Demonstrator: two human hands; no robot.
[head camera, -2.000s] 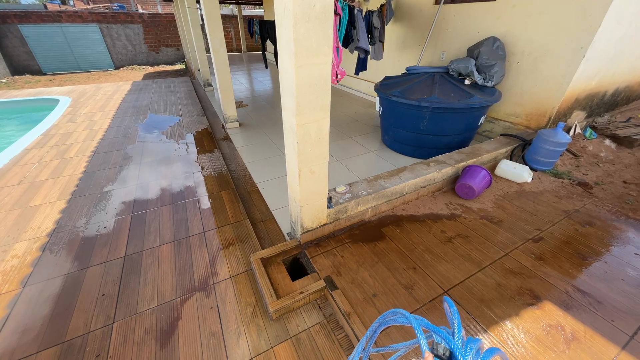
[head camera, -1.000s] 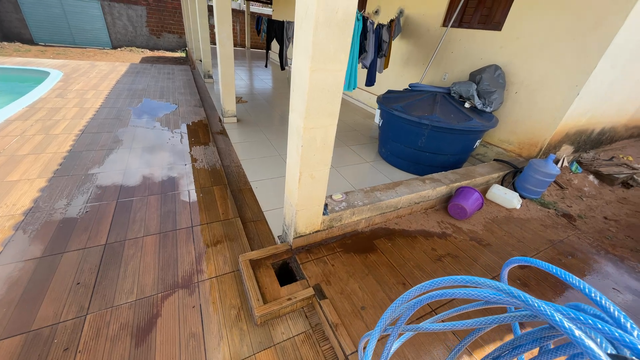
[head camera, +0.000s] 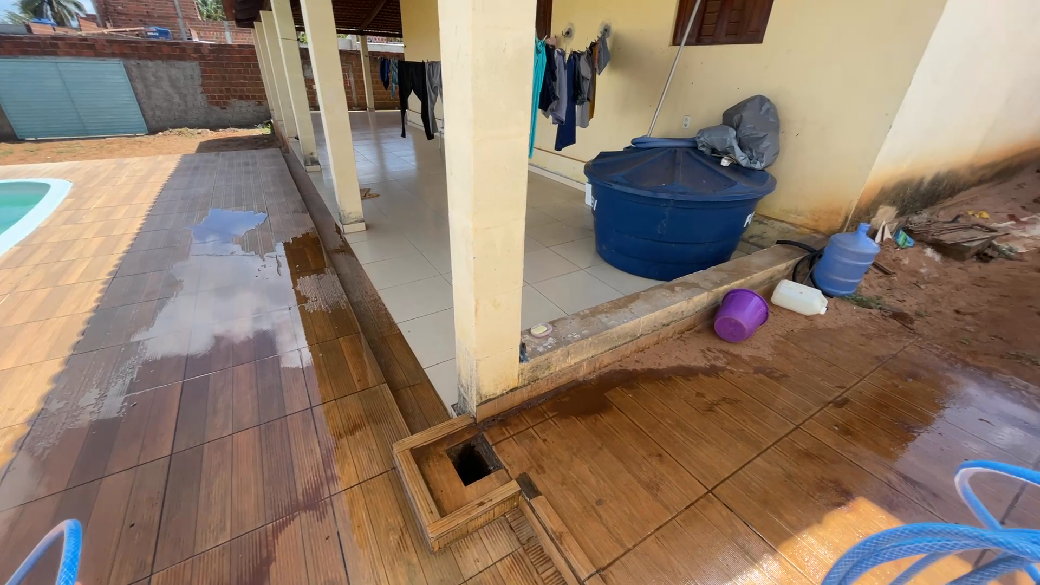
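Coils of a blue braided hose (head camera: 934, 548) enter at the bottom right corner. A further bend of blue hose shows at the bottom left edge, with a sliver of skin just at its side too small to read as a hand. What grips the coils is outside the frame, so neither my left hand nor my right hand can be made out. Ahead, a tile-edged drain box (head camera: 455, 479) with a dark square hole sits at the foot of a cream pillar (head camera: 487, 203). Wet wood-look tiles (head camera: 236, 390) surround it.
A large blue water tank (head camera: 674, 211) with a grey plastic sheet on its lid stands on the porch. Beyond the low curb (head camera: 650, 317) lie a purple bucket (head camera: 741, 315), a white jug (head camera: 799, 298) and a blue water bottle (head camera: 845, 260). A pool (head camera: 28, 207) is at left.
The blue hose coils have shifted toward the lower right since one second ago, and a separate bend of hose has come in at the lower left.
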